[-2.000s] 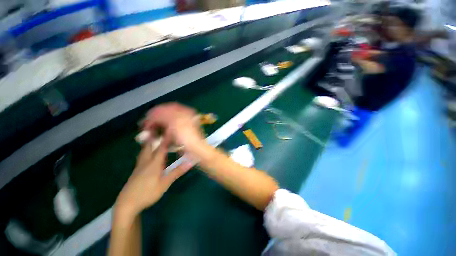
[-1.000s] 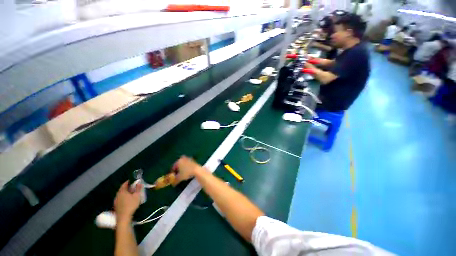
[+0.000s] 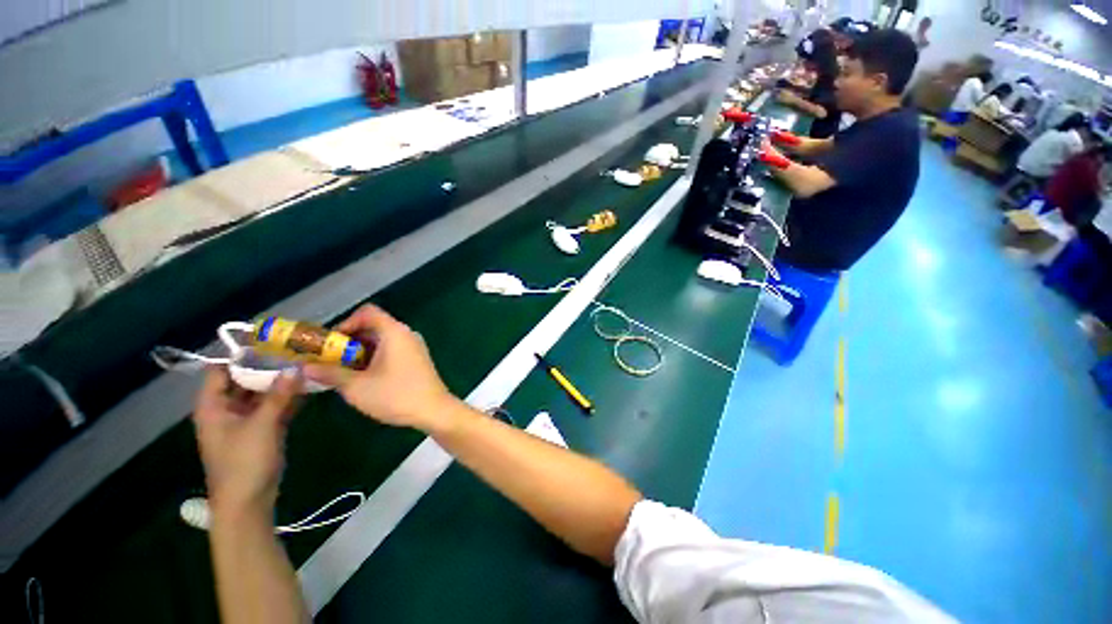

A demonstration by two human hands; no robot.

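My right hand [image 3: 393, 368] grips the right end of a yellow-brown printed piece [image 3: 305, 343] with blue bands, raised above the green belt [image 3: 409, 293]. My left hand [image 3: 248, 436] holds a white device [image 3: 256, 374] just below that piece. A white cord loop [image 3: 195, 357] sticks out to the left of the device. The fingers hide part of the device. Another white device [image 3: 195, 512] with a cord loop lies on the belt beside my left forearm, partly hidden.
More white devices [image 3: 499, 283] lie farther up the belt, some with yellow pieces [image 3: 601, 221]. A pale rail [image 3: 544, 333] divides belt and bench. On the bench lie a yellow-black marker or knife [image 3: 566, 385], rings [image 3: 638, 355] and white cloth. A person [image 3: 860, 171] sits beyond a black fixture [image 3: 719, 189].
Both hands have risen left and up with the white device and yellow piece, which are now close together. The camera view has shifted slightly.
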